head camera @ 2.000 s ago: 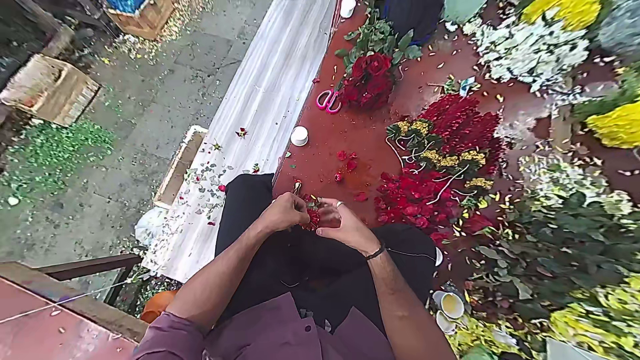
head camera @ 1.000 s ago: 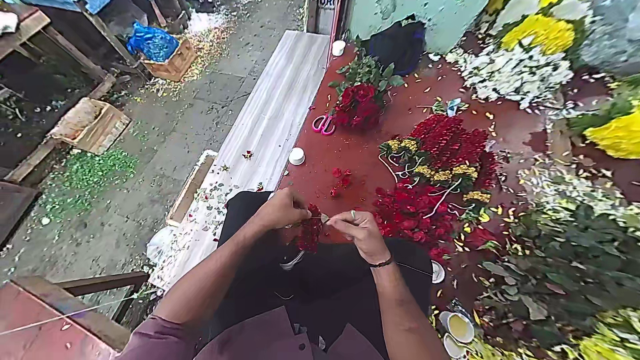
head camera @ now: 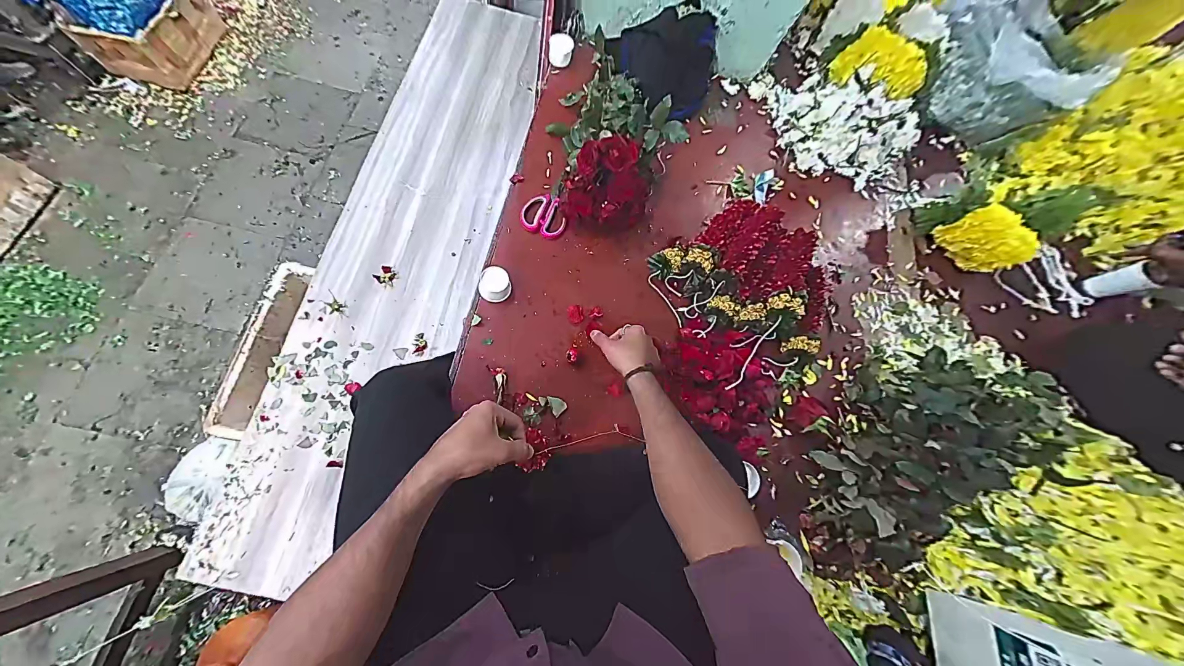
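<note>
My left hand [head camera: 483, 440] pinches a small cluster of red petals [head camera: 535, 450] at the front edge of the red surface; a thin string [head camera: 587, 438] runs from it to the right. Over the red surface, my right hand [head camera: 627, 350] has its fingertips at a small red blossom; whether they grip it is unclear. Loose red flower pieces [head camera: 575, 314] lie just beyond. Pink-handled scissors [head camera: 543, 216] rest beside a bunch of red roses [head camera: 608, 182]. Right of my right hand are a heap of red petals [head camera: 717, 375] and red garlands with yellow bands [head camera: 760, 254].
A white round container [head camera: 495, 284] stands at the left edge, another [head camera: 561, 50] farther back. White flowers [head camera: 844, 129], leafy stems [head camera: 934, 453] and yellow flowers [head camera: 1064, 546] fill the right. Another person's hand [head camera: 1173, 361] shows at the right edge. A pale striped board [head camera: 416, 185] lies left.
My right hand has moved away from my left, forward to the loose red pieces. The hands were together at the red cluster before. The view has shifted.
</note>
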